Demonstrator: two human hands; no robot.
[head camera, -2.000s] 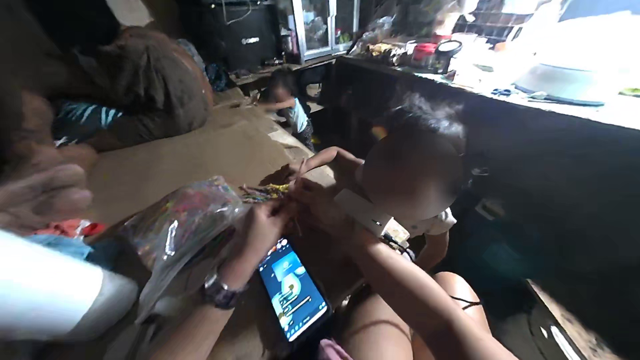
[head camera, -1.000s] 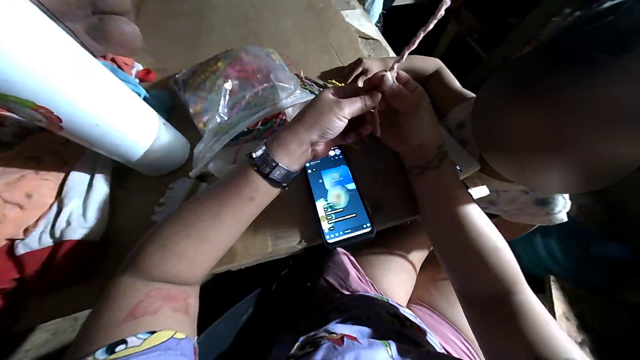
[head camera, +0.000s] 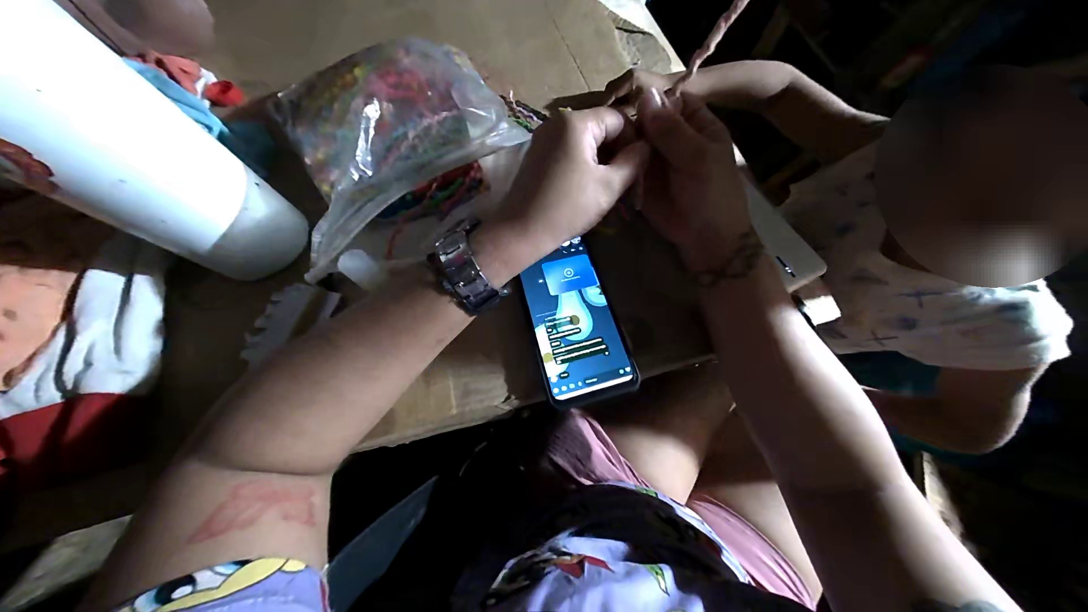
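A pale pink twisted cord (head camera: 712, 44) rises up and to the right from the fingertips of my right hand (head camera: 688, 161), which are closed on it. My left hand (head camera: 574, 166), with a metal watch on the wrist, meets the right one, thumb and finger pinched; what lies between its fingertips is too small to tell. Just below the hands a lit smartphone (head camera: 578, 331) lies at the table's edge. Left of my left hand sits a clear plastic bag (head camera: 399, 110) of multicoloured cords or yarn, and some coloured strands show behind that hand.
A large white cylinder (head camera: 144, 136) slants in from the upper left, above cloths (head camera: 110, 314). Another person's arm (head camera: 765, 85) reaches in beyond my hands, and that person sits close on the right. A pale flat box-like thing (head camera: 786, 242) is beside my right wrist. The wooden table's edge (head camera: 442, 404) crosses below.
The view has tilted down since the oldest frame. My hands stay together near the phone, and the twisted cord still stands up from them as it did one second ago.
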